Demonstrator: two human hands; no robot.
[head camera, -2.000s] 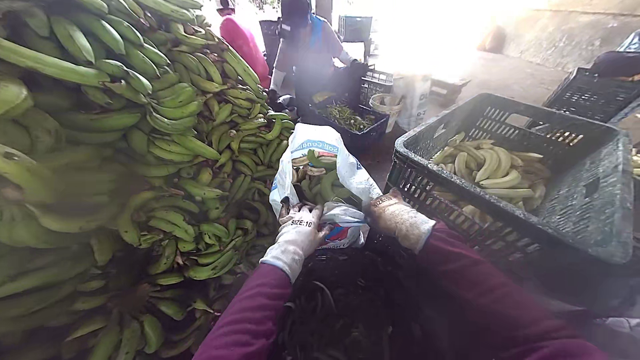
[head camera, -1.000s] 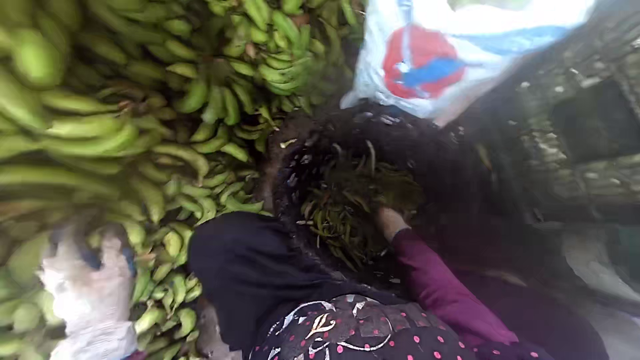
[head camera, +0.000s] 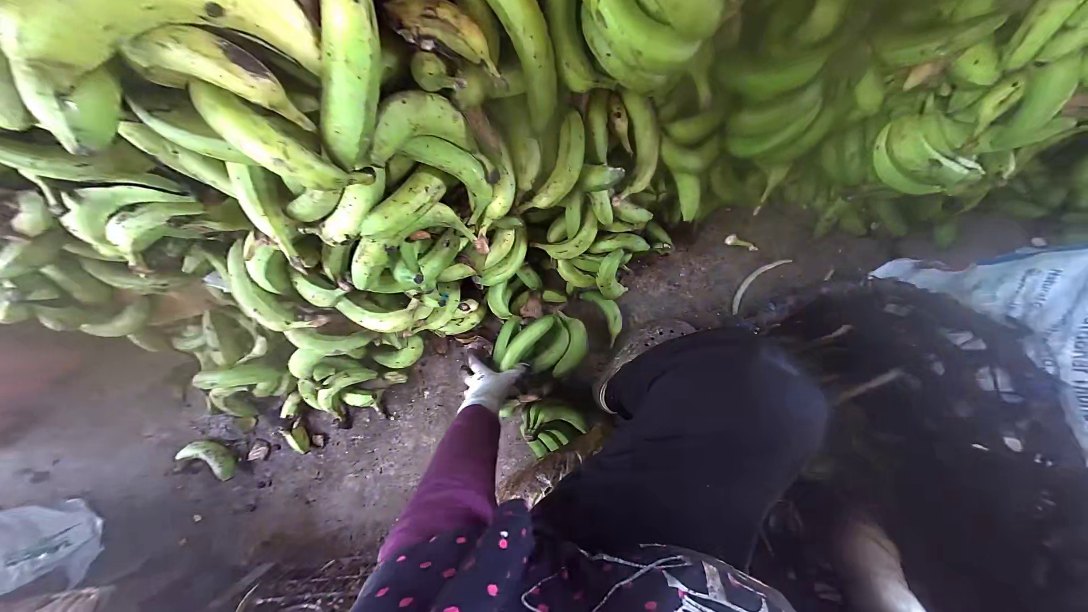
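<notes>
My left hand (head camera: 490, 384), in a pale glove with dark fingertips, reaches down to the foot of the pile of green plantains (head camera: 408, 212). Its fingers are at the stem end of a small bunch of green plantains (head camera: 541, 344); whether they grip it I cannot tell. Another small green bunch (head camera: 552, 425) lies on the ground just below, beside my knee. At the lower right, my right hand (head camera: 871, 565) shows as a blurred pale shape over a dark basket (head camera: 960, 408); its fingers and anything in them cannot be made out.
A white printed sack (head camera: 1033, 314) stands at the right edge. Loose plantains, one (head camera: 208, 457) among them, lie on the dirt floor (head camera: 340, 501). A clear plastic bag (head camera: 47, 544) lies at the lower left. My dark-clothed knee (head camera: 722, 416) is between the pile and the basket.
The view has swung left and down onto the pile. My left hand has moved to the small bunch at the pile's foot; a second ago it was over plantains at the far left.
</notes>
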